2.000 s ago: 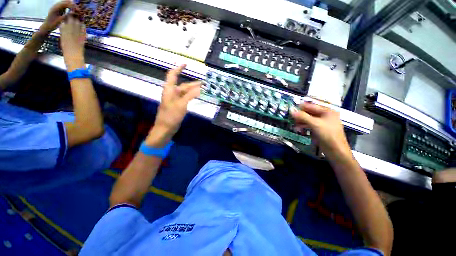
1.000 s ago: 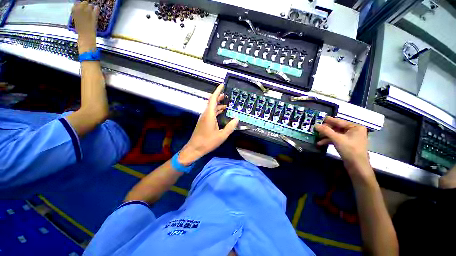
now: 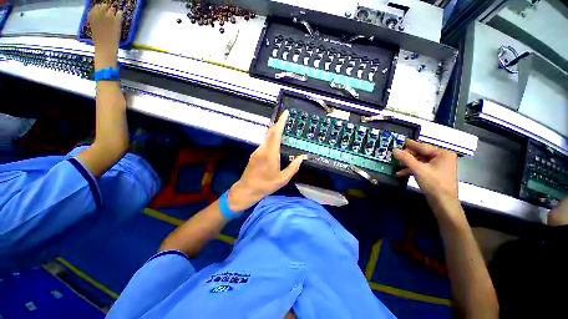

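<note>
A green circuit board panel [image 3: 339,142] with a row of repeating units lies in a black solder pallet [image 3: 324,163] on the conveyor rails. My left hand [image 3: 265,168] is at the panel's left end, its fingers apart, the fingertips touching the pallet's left edge. My right hand [image 3: 431,167] has thumb and fingertips at the panel's right end; whether they grip the board or only press it is hidden. Small metal pallet clips [image 3: 364,174] stand open along the pallet's long sides.
A second black pallet [image 3: 386,93] with units and a pale green strip lies behind. Loose brown components [image 3: 218,14] lie on the white bench. At the left, another worker's hand [image 3: 104,28] is in a blue bin [image 3: 134,25]. Another pallet [image 3: 540,177] is at right.
Two seconds ago the panel was held above the pallet; now it lies in it. Since one second ago my left fingers have spread more and the right hand has hardly moved.
</note>
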